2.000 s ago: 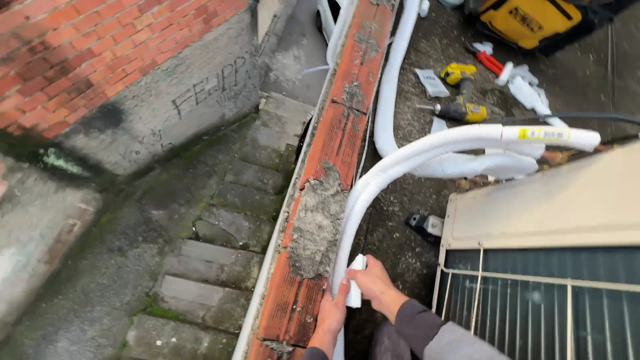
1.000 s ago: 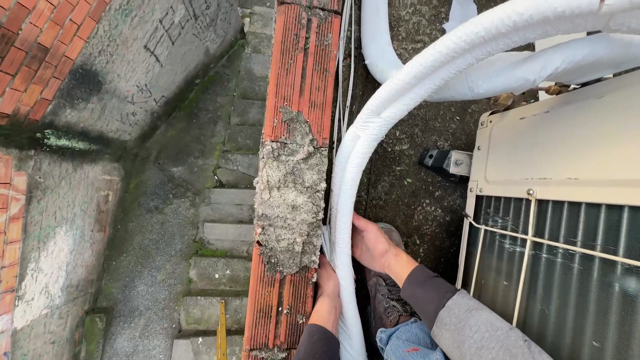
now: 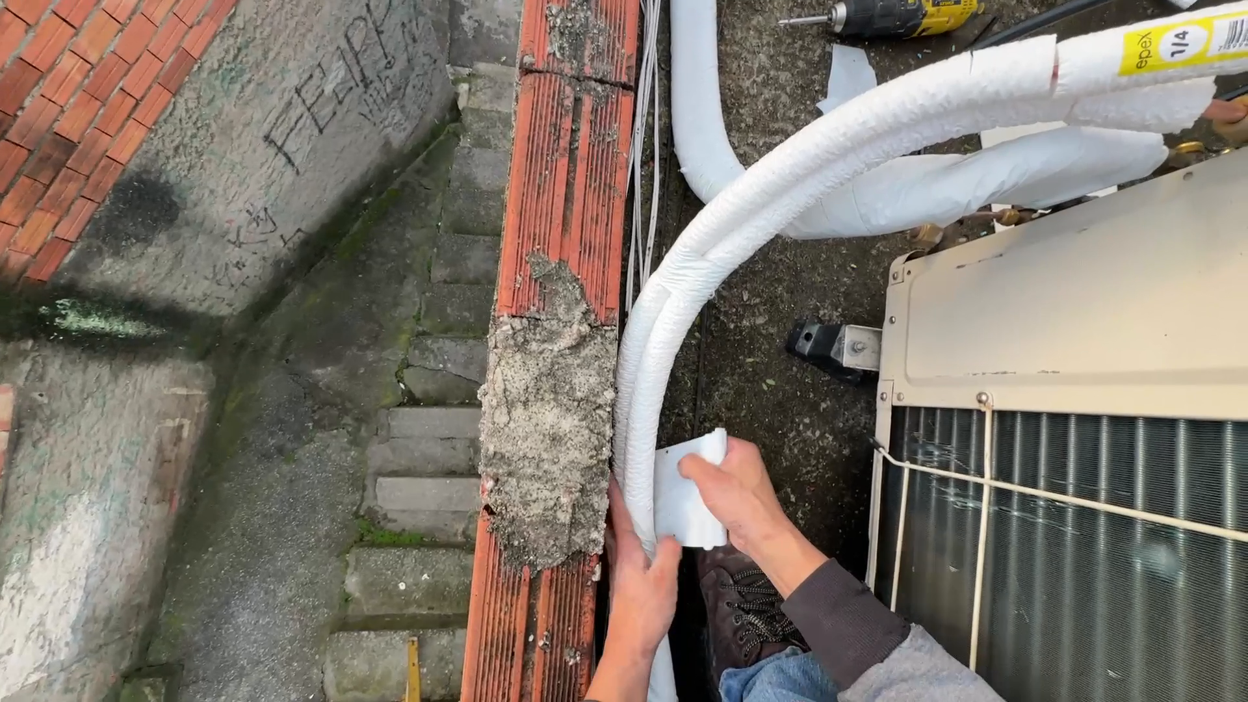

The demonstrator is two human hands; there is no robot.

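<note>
A pair of white foam-insulated pipes [image 3: 673, 292] curves from the upper right down beside the brick wall top. My left hand [image 3: 639, 585] is wrapped around the lower pipes, close against the wall. A roll of white wrapping tape [image 3: 697, 487] is gripped in my right hand [image 3: 746, 497], just right of the pipes, with a wide flat stretch of it reaching to them. More white wrapped pipe [image 3: 975, 185] runs behind the curve towards the air-conditioner outdoor unit [image 3: 1053, 322].
The hollow-brick wall [image 3: 561, 175] bears rough mortar [image 3: 551, 429]; outdoor steps [image 3: 429, 429] lie far below its left side. A black foot bracket [image 3: 834, 346] projects from the unit. A yellow-black drill [image 3: 897, 15] lies at the top. My boot [image 3: 746, 604] is below my hands.
The tape roll, hidden behind the pipes a second ago, now shows in my right hand on their right side. My left hand stays low on the pipes. The view has shifted.
</note>
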